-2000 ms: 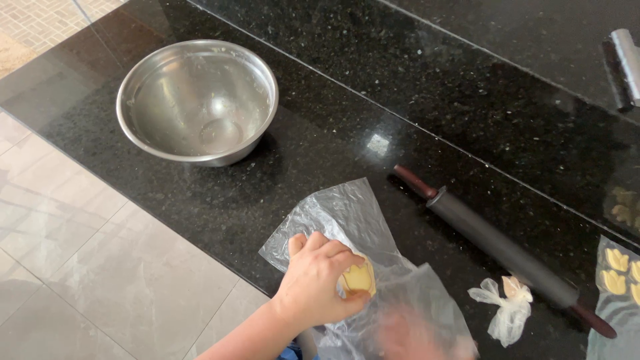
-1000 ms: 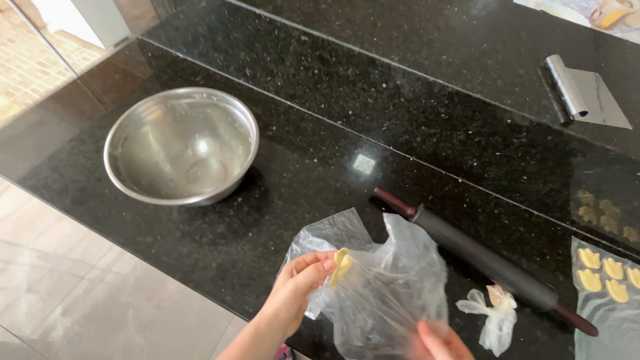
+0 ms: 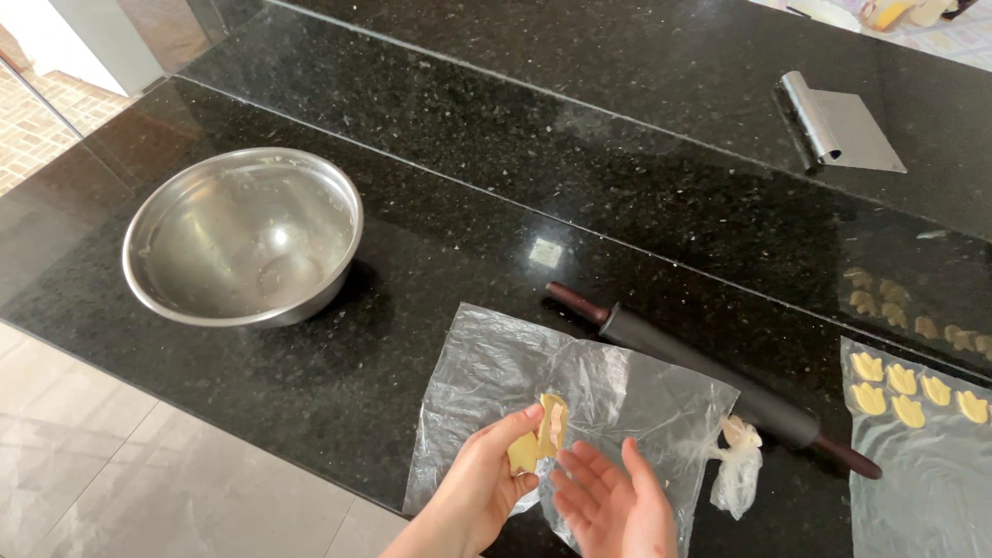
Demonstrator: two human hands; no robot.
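Between its thumb and fingers, my left hand (image 3: 492, 465) holds a cutter (image 3: 552, 425), with a piece of yellow dough (image 3: 524, 453) hanging beside it. My right hand (image 3: 612, 500) is spread, palm up, just right of the cutter, and holds nothing. Beneath both hands a clear plastic sheet (image 3: 480, 364) lies flat on the black stone counter. A dark rolling pin (image 3: 713, 372) rests along the sheet's far right side. At the sheet's right edge sits a knotted plastic bag (image 3: 736, 469) with something pale inside.
A steel mixing bowl (image 3: 244, 236) stands at the left. Several tulip-shaped yellow dough pieces (image 3: 868, 398) lie on another plastic sheet (image 3: 922, 480) at the right. A metal bench scraper (image 3: 845, 124) rests on the raised ledge behind. The counter's front edge runs below the bowl.
The plastic, bunched up between my hands a second ago, now lies spread on the counter. My right hand has let go of it and moved nearer my left.
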